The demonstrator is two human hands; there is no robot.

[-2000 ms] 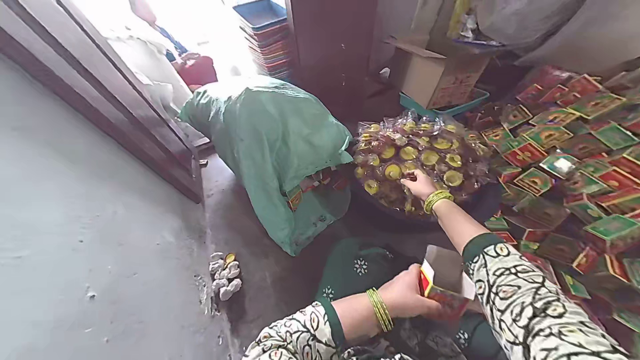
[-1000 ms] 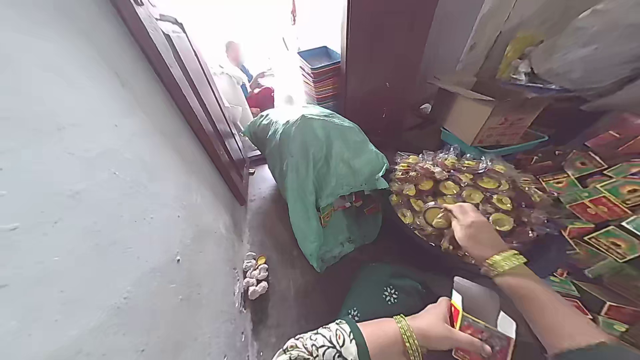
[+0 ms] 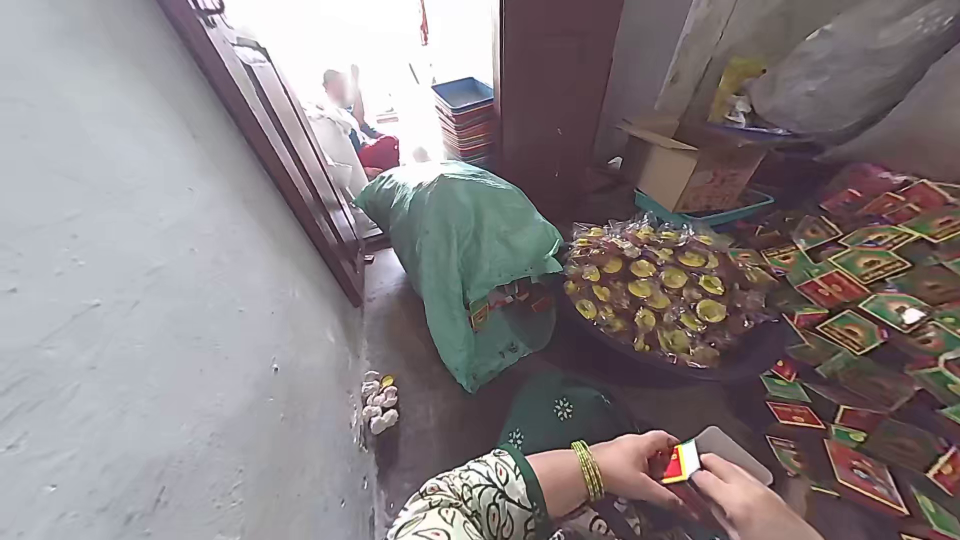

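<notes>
My left hand [image 3: 637,466], with yellow-green bangles at its wrist, holds a small printed cardboard box [image 3: 681,462] at the lower right. The box's pale flap stands up behind it. My right hand [image 3: 739,491] is at the same box, its fingers against the near side; whether anything is inside cannot be seen. Beyond my hands, a dark round basin [image 3: 720,371] is heaped with yellow cup-shaped items in clear plastic wrap [image 3: 673,279]. Many red and green printed boxes [image 3: 855,330] lie piled at the right.
A green sack [image 3: 480,225] with printed boxes at its mouth stands near the doorway. A cardboard carton [image 3: 694,172] sits in a teal tray [image 3: 761,204]. Stacked trays [image 3: 465,124] and a seated person [image 3: 364,135] are beyond. Small whitish lumps [image 3: 380,405] lie by the wall [image 3: 187,300].
My right hand has moved from the wrapped items in the basin to the box in my left hand. The view has shifted.
</notes>
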